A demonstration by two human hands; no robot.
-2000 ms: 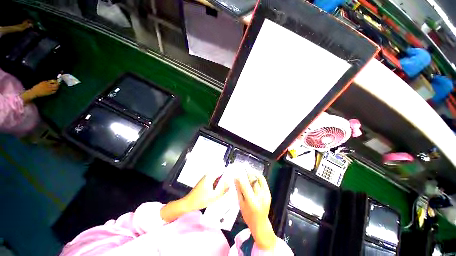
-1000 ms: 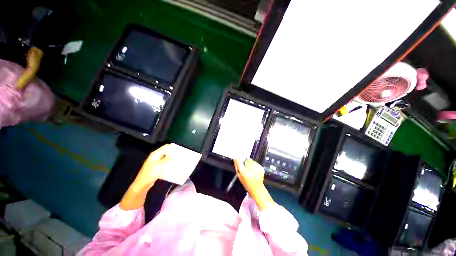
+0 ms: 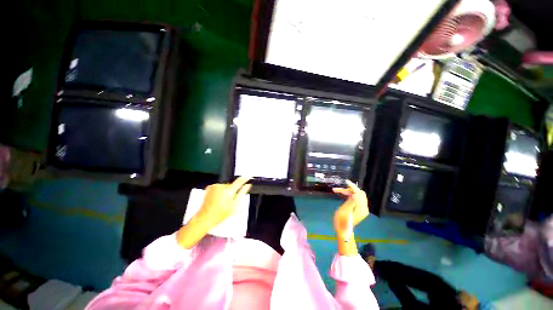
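A black foam tray (image 3: 229,145) holds two tablet-like screens side by side. The left screen (image 3: 264,136) glows white; the right screen (image 3: 332,145) is dark with a bright reflection and small icons near its lower edge. My left hand (image 3: 219,207) holds a white sheet (image 3: 240,219), one finger reaching the left screen's lower edge. My right hand (image 3: 351,209) is at the right screen's lower edge, fingers bent, with a thin pale stick, seemingly a stylus, along the palm; its grip is blurred.
A large lit panel (image 3: 345,36) stands behind the tray. Trays with dark screens lie left (image 3: 159,103) and right (image 3: 394,151), another at far right (image 3: 508,181). A fan (image 3: 455,33) and calculator (image 3: 456,83) are at upper right. A person's pink sleeve (image 3: 515,251) shows at right.
The view has turned and the tray now looks level. My left hand has moved with the sheet to the left screen's lower edge. My right hand has moved from the left screen to the right one.
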